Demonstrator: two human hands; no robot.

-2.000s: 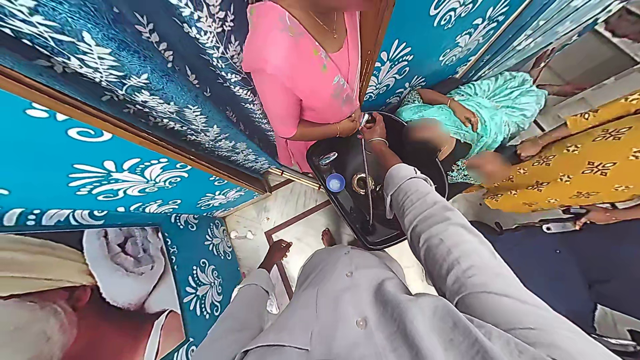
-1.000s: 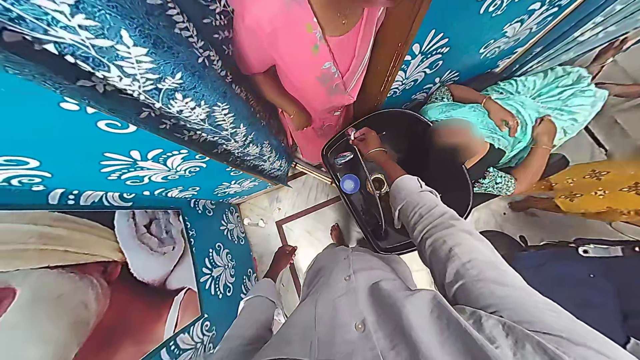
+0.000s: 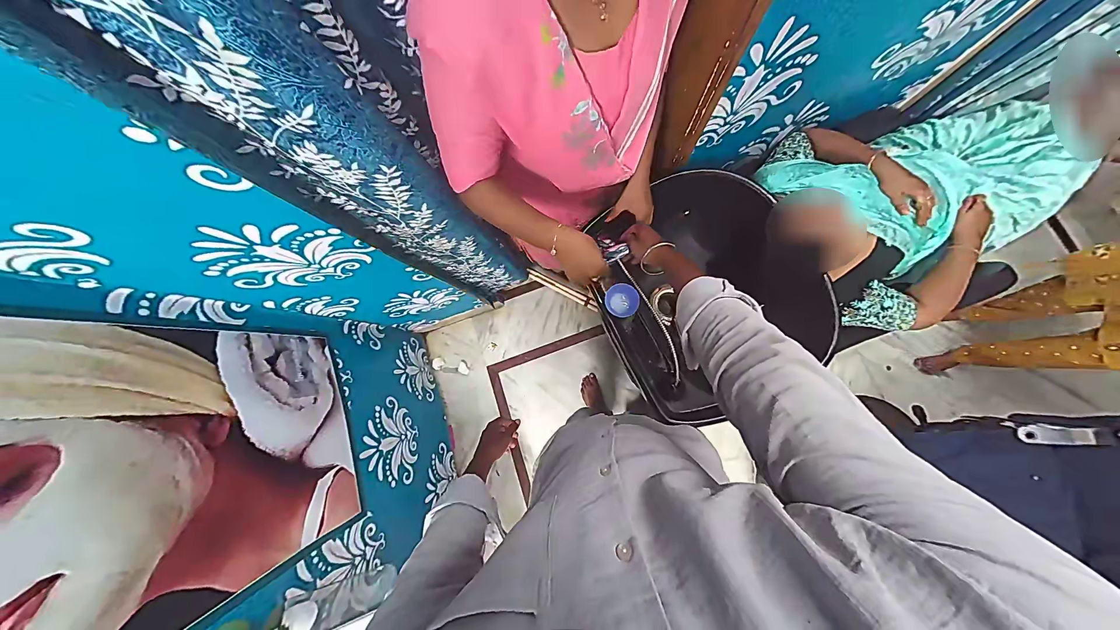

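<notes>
My right hand reaches over the far left part of a black shampoo basin, at small items on its ledge near another person's hands. What its fingers touch, and whether they grip anything, cannot be made out. A blue round lid or cup stands on the ledge, just nearer to me. Beside it are a metal tap fitting and a dark hose. My left hand hangs low over the marble floor, left of the basin, with its fingers curled; nothing shows in it.
A person in pink stands behind the basin, both hands at its ledge. A person in a turquoise garment reclines with the head at the basin's right rim. Another person's mustard clothing shows at right. A patterned curtain hangs at left.
The person in pink has brought both hands to the basin's ledge beside my right hand; a second ago one arm hung beside the basin. My left hand stays low.
</notes>
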